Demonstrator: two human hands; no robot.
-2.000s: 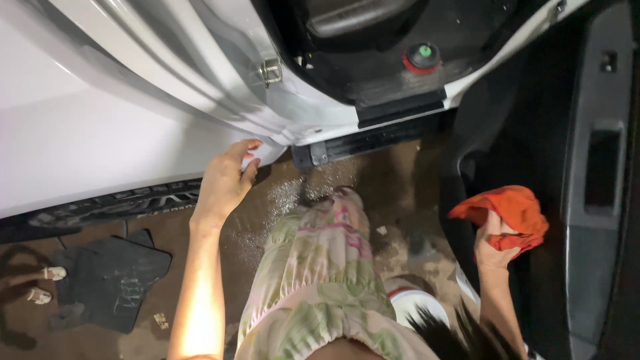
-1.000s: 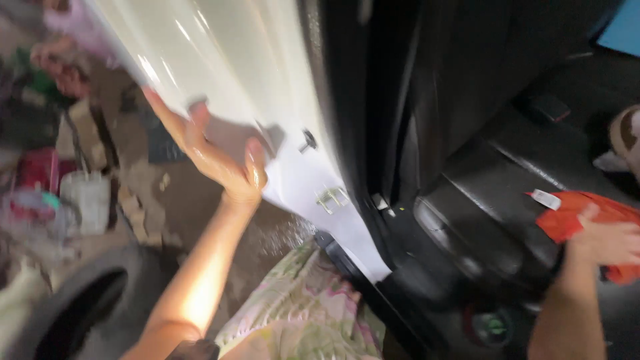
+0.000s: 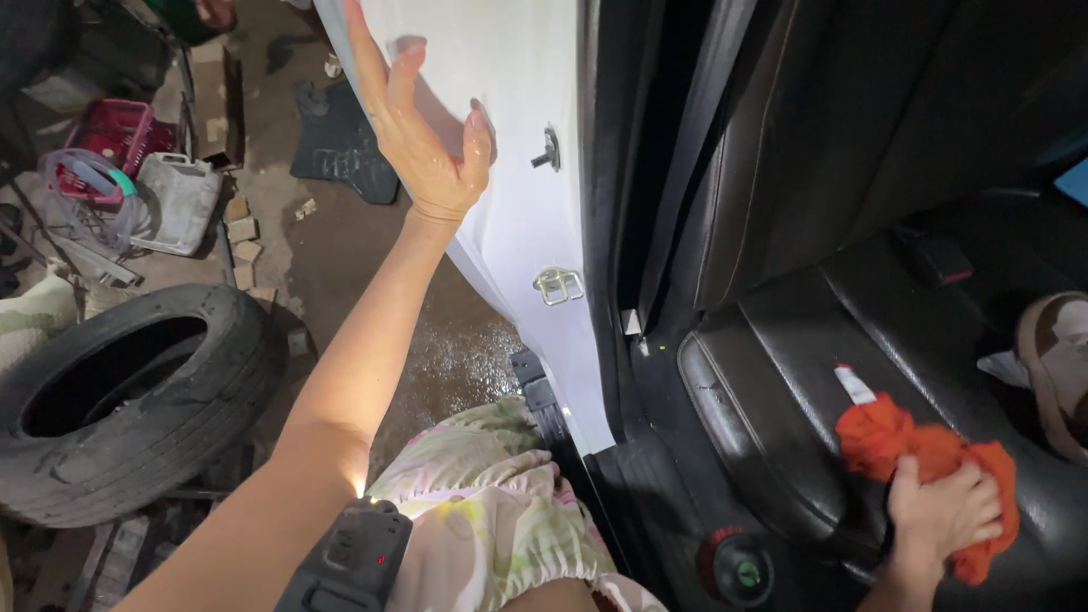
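Observation:
My left hand (image 3: 429,140), fingers spread, rests against the white painted door frame (image 3: 510,221) of a car. It holds nothing. The metal door striker (image 3: 558,286) sits lower on the same frame, below a small black switch (image 3: 546,150). Over on the right, my right hand (image 3: 948,510) grips a crumpled orange cloth (image 3: 884,433), pressed on the black leather car seat (image 3: 790,408). A white tag sticks out from the cloth.
A tire (image 3: 204,399) lies at the left, near a white plastic jerrycan (image 3: 178,204) and a pink basket (image 3: 110,140). A dark floor mat (image 3: 340,153) lies on wet ground. A sandal-like shoe (image 3: 1050,374) rests on the seat, and a round object (image 3: 741,569) stands in the footwell.
The view has swung round from the open door to the rear seat. My right hand has brought the orange cloth onto the seat. My left hand has let go of the pale thing it held.

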